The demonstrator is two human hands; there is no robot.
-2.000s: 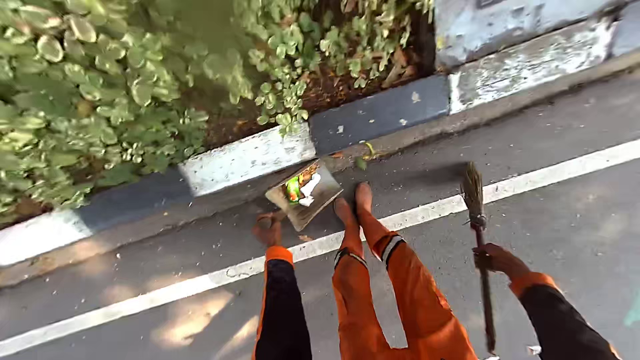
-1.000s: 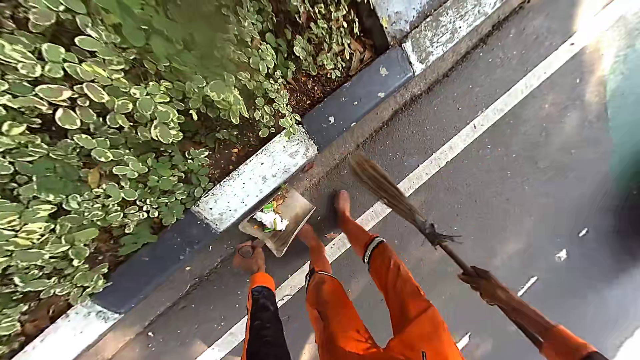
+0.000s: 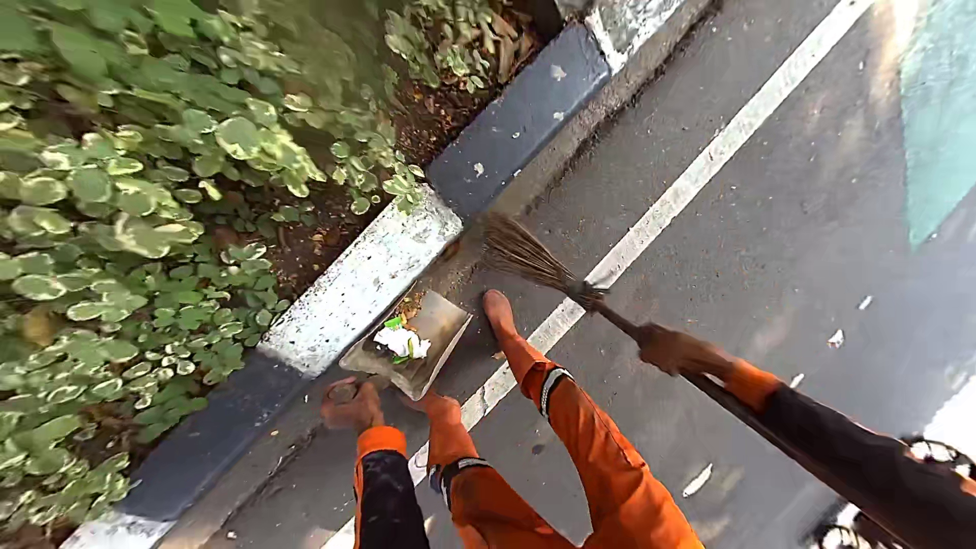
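My left hand (image 3: 352,404) grips the end of a dustpan's handle, low beside the curb. The dustpan (image 3: 435,328) lies against the curb on the road, with crumpled white litter (image 3: 402,342), green scraps and brown debris in it. In my right hand (image 3: 682,351) is the handle of a stick broom (image 3: 534,259). Its bristles touch the ground near the foot of the curb, up and to the right of the dustpan. Both my feet are on the road, between the dustpan and the broom handle.
A curb painted white (image 3: 366,282) and dark grey (image 3: 526,118) runs diagonally, with variegated shrubs (image 3: 137,198) behind it. A white road line (image 3: 686,179) runs alongside. Small pale litter (image 3: 697,480) lies on the asphalt at the right. A green painted patch (image 3: 938,114) is at the upper right.
The broom has swung from beside my legs to the foot of the curb near the dustpan, with my right hand still on it. My left hand remains at the dustpan. The view has turned.
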